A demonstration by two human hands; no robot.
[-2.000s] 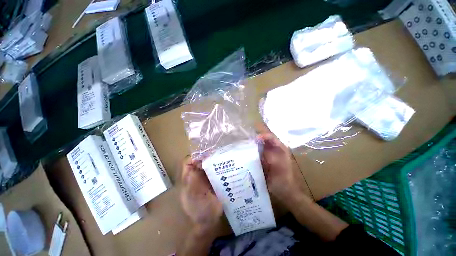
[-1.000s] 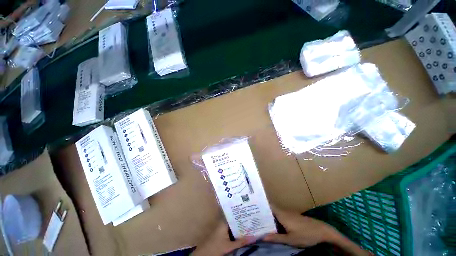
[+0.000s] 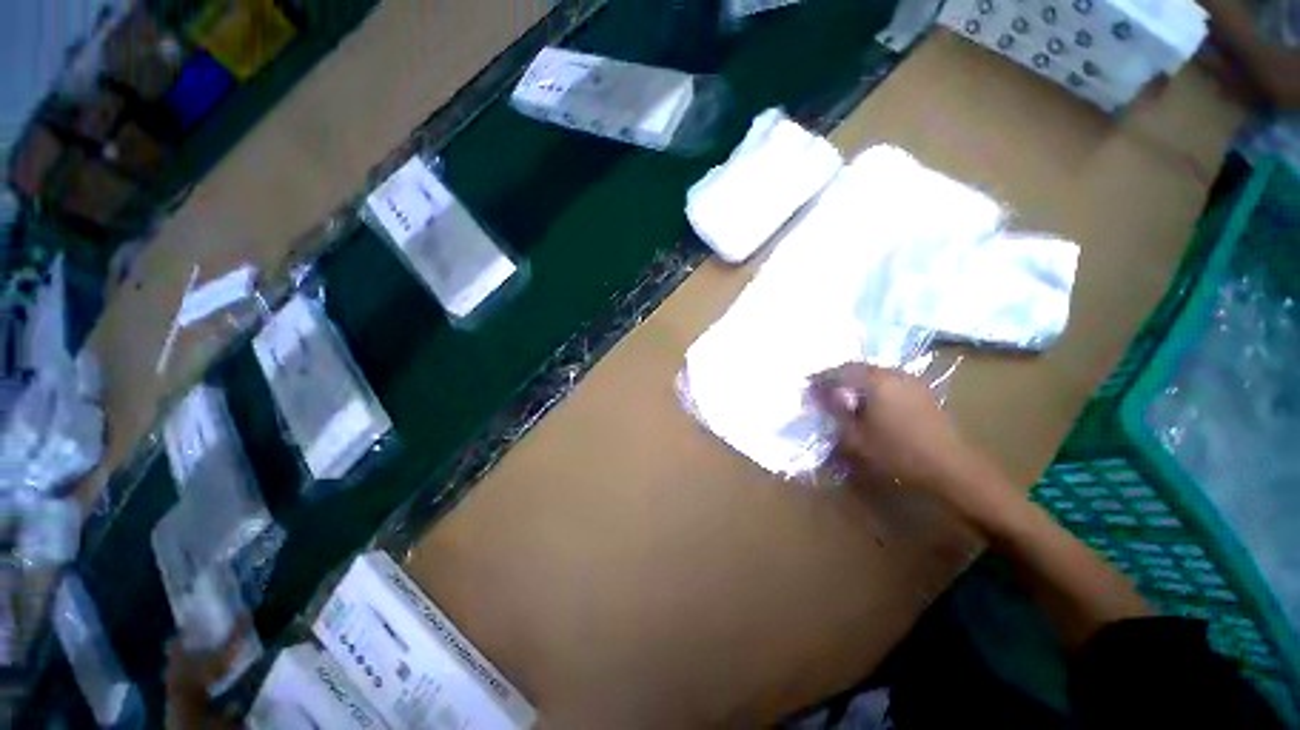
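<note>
My right hand [image 3: 887, 428] is on the near edge of the bright white poly bag stack [image 3: 820, 321], its fingers pinched at the loose bag edges; glare hides how many bags they hold. My left hand [image 3: 204, 682] is blurred and partly cut off at the bottom left. It holds the lower end of a bagged box [image 3: 204, 571] over the dark green conveyor belt [image 3: 513, 307]. Unbagged white retail boxes [image 3: 414, 649] lie at the bottom left, cut off by the picture's edge.
Several other bagged boxes [image 3: 321, 385] lie on the belt. Folded whitish bag bundles [image 3: 763, 186] lie by the stack. A patterned box [image 3: 1084, 43] stands at the upper right, beside another person's arm [image 3: 1262, 57]. A green crate [image 3: 1141, 499] with clear bags is at the right, below bench level.
The bagged box has left the bench in front of me for the belt at the left, with my left hand. My right hand has moved to the bag stack. The view has turned.
</note>
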